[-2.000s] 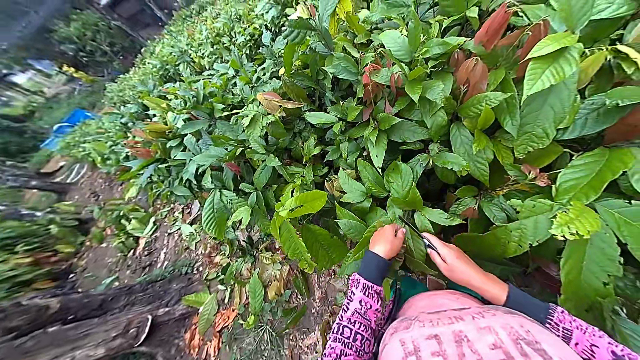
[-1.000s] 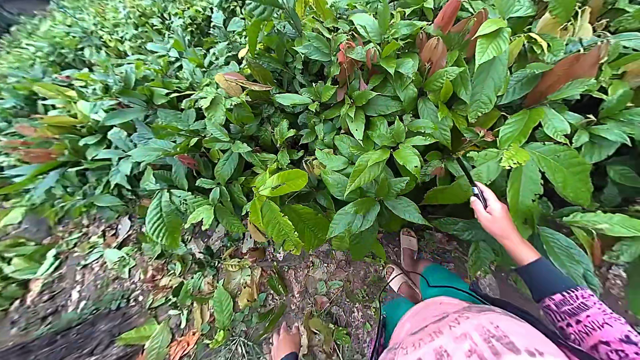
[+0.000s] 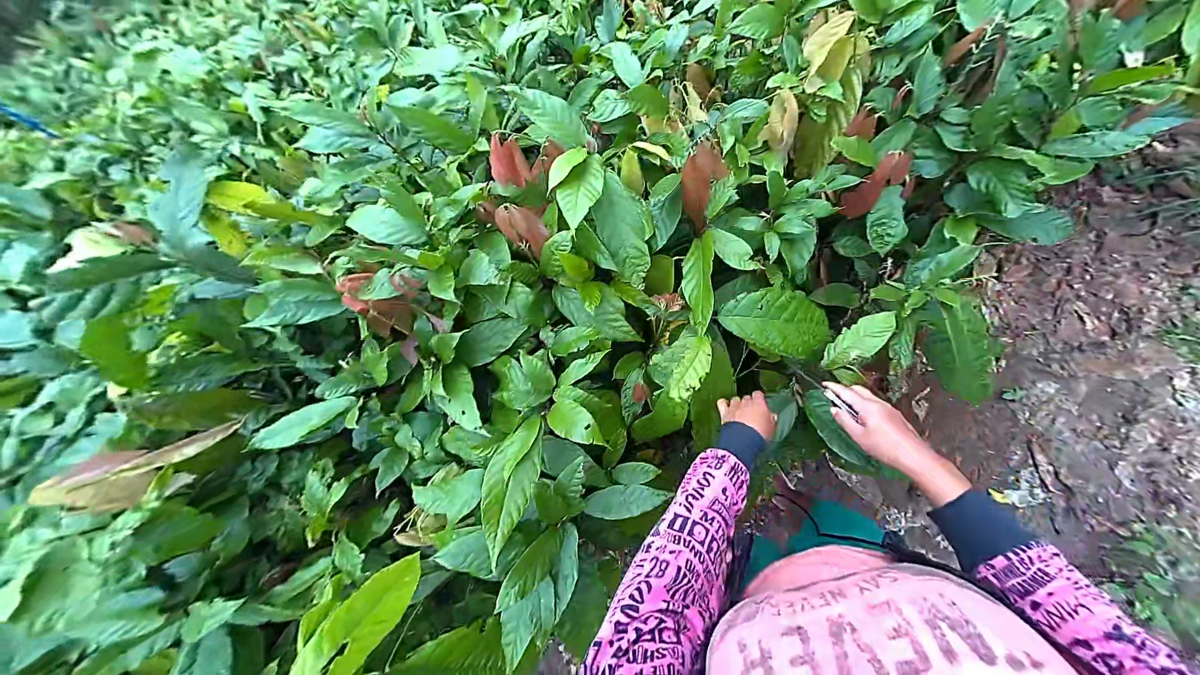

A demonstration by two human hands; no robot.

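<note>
My right hand [image 3: 877, 427] is closed around the dark handle [image 3: 841, 403] of a tool, likely a knife; its thin blade points up and left among leaves and is partly hidden. To its left, my left hand [image 3: 748, 412] has its fingers curled at a plant's lower leaves; whether a stem lies in them cannot be made out. A broad green leaf [image 3: 774, 322] spreads above both hands, and a wrinkled light green leaf [image 3: 684, 366] is up and left of my left hand.
Dense leafy young plants [image 3: 506, 375] fill the left and middle, with reddish-brown young leaves [image 3: 698, 183] among them. Bare damp soil [image 3: 1097, 375] with litter runs along the right side. A blue thing [image 3: 26, 120] shows at the far left edge.
My left hand, low and away from the plants one second ago, is now up among the leaves near my right hand. The view has shifted to the right along the plants.
</note>
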